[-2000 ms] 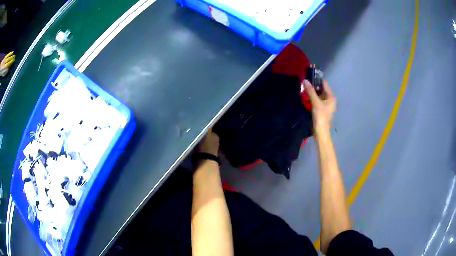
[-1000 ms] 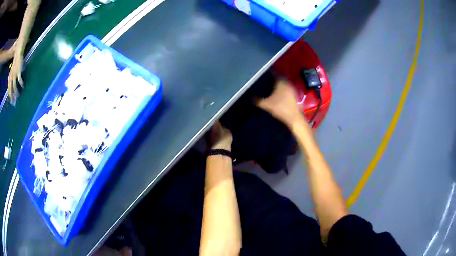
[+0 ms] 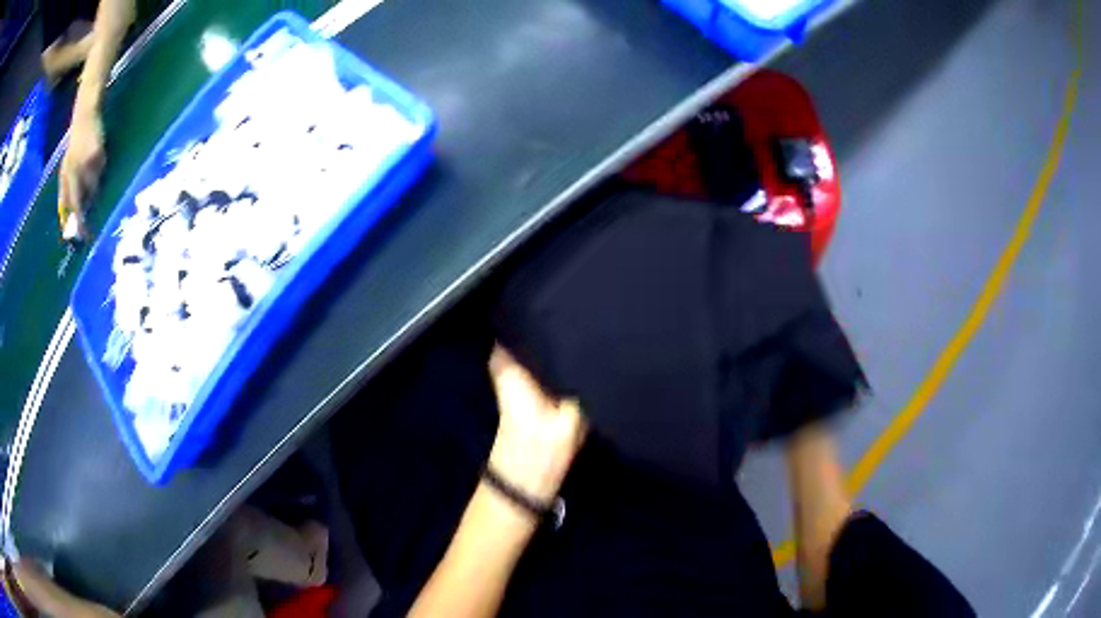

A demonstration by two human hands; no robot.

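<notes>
A large black garment point(image 3: 640, 302) is spread out in front of me over my lap, beside the bench edge. My left hand point(image 3: 534, 417), with a dark band on the wrist, grips the garment's near left side. My right forearm runs up under the garment's right part; the right hand is hidden by the cloth. The red stool point(image 3: 791, 115) lies beyond the garment, with a small black device point(image 3: 797, 159) and another dark item on it.
A blue tray point(image 3: 296, 284) full of white units stands on the dark grey bench point(image 3: 507, 109). Another blue tray point(image 3: 755, 34) is at the top. Across the green belt, another person's hand point(image 3: 82, 169) shows. More hands and arms are at lower left. A yellow line curves over the grey floor.
The black garment has been raised from beside the stool and spread out. My right hand has gone behind it. My left hand has come out from the bench edge. More of the stool top shows.
</notes>
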